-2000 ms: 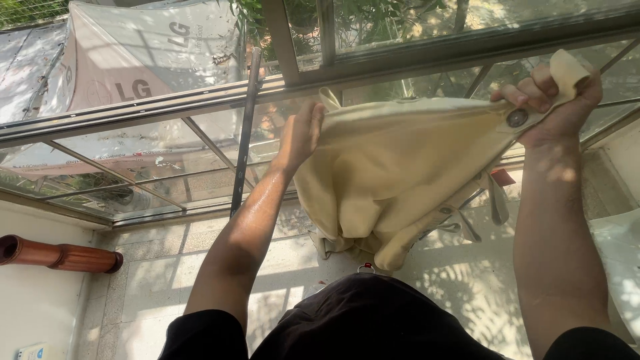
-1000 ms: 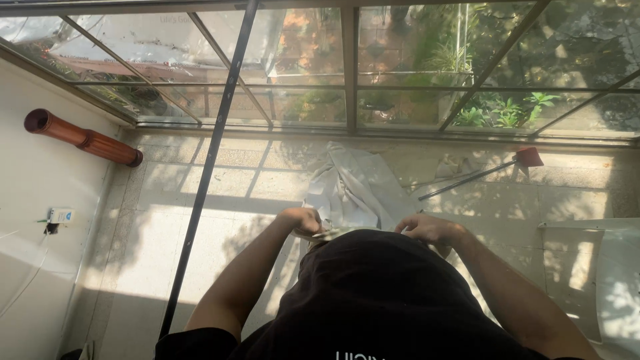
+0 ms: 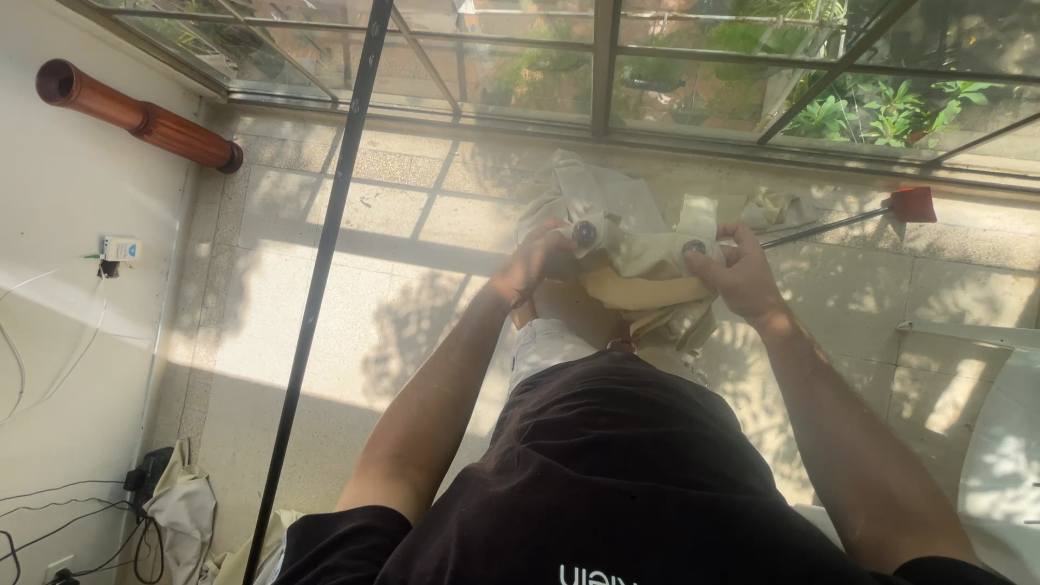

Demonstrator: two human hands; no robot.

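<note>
A cream grommet curtain (image 3: 650, 253) is bunched between my two hands, its top edge raised in front of my waist. My left hand (image 3: 543, 258) grips that edge beside a dark metal ring (image 3: 584, 234). My right hand (image 3: 735, 272) pinches it at another dark ring (image 3: 693, 246), thumb close to the ring. The rest of the fabric falls in folds toward the floor and partly hides my legs. To the left, a long black curtain rod (image 3: 325, 260) runs diagonally through the view, touched by neither hand.
A red fly swatter or similar long-handled tool (image 3: 914, 205) is at the right. A turned wooden post (image 3: 142, 122) is by the left wall. Black cables (image 3: 122, 508) and more cloth (image 3: 183, 504) are at the lower left. Window frames (image 3: 601, 73) cross the top.
Two seconds ago the curtain was stretched high between my hands, before the window. Both hands are now lower and closer together, holding the ringed edge. The view has tilted down.
</note>
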